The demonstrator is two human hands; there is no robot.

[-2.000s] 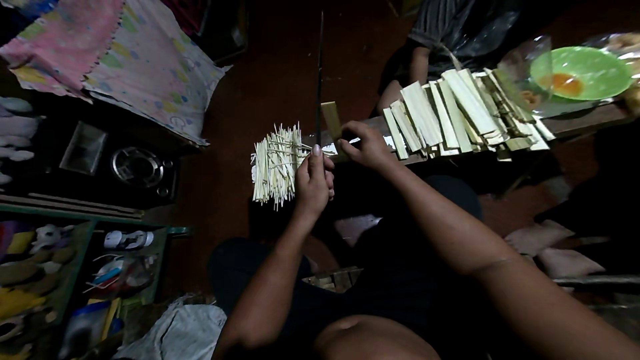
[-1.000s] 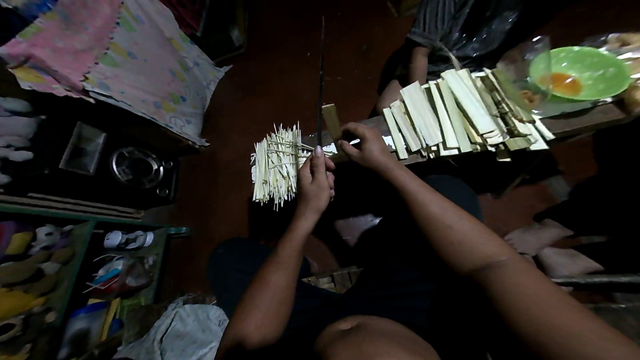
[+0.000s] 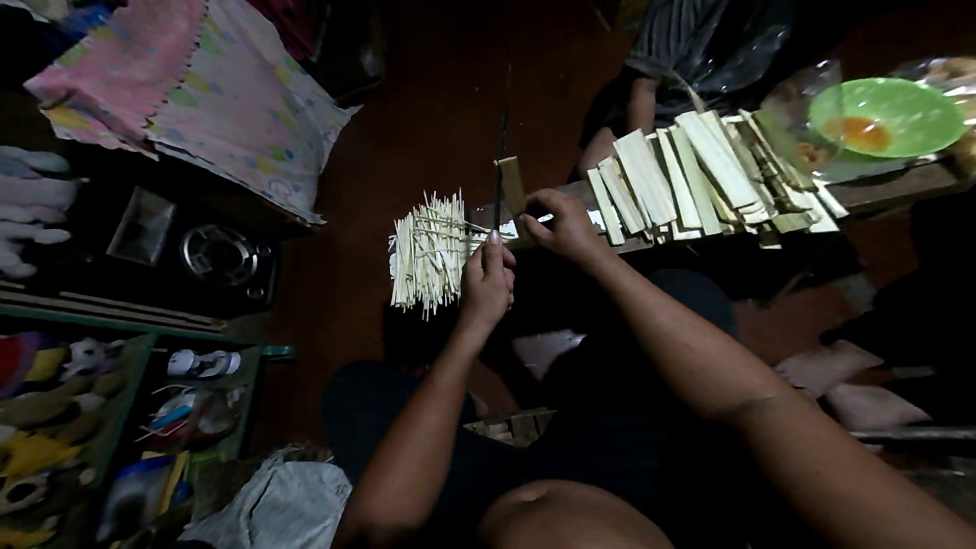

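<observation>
My left hand [image 3: 490, 278] is closed round the handle of a long, thin knife [image 3: 502, 145], its dark blade pointing away from me. Against the blade's right side stands a flat bamboo strip [image 3: 512, 185], with the fingers of my right hand [image 3: 560, 225] at its lower right edge, pinching it. A heap of thin split bamboo sticks [image 3: 431, 255] lies just left of my left hand, on the end of a narrow wooden bench [image 3: 884, 191]. To the right of my right hand, wider pale bamboo strips [image 3: 648, 179] lie in a row on the same bench.
A green plastic bowl [image 3: 888, 118] with orange liquid sits at the bench's right end. Beyond the bench is another person's arm [image 3: 642, 103]; bare feet [image 3: 854, 381] show at right. At left are a cloth-covered piece of furniture [image 3: 229, 99], a gas stove [image 3: 221, 254] and a green shelf [image 3: 126, 396].
</observation>
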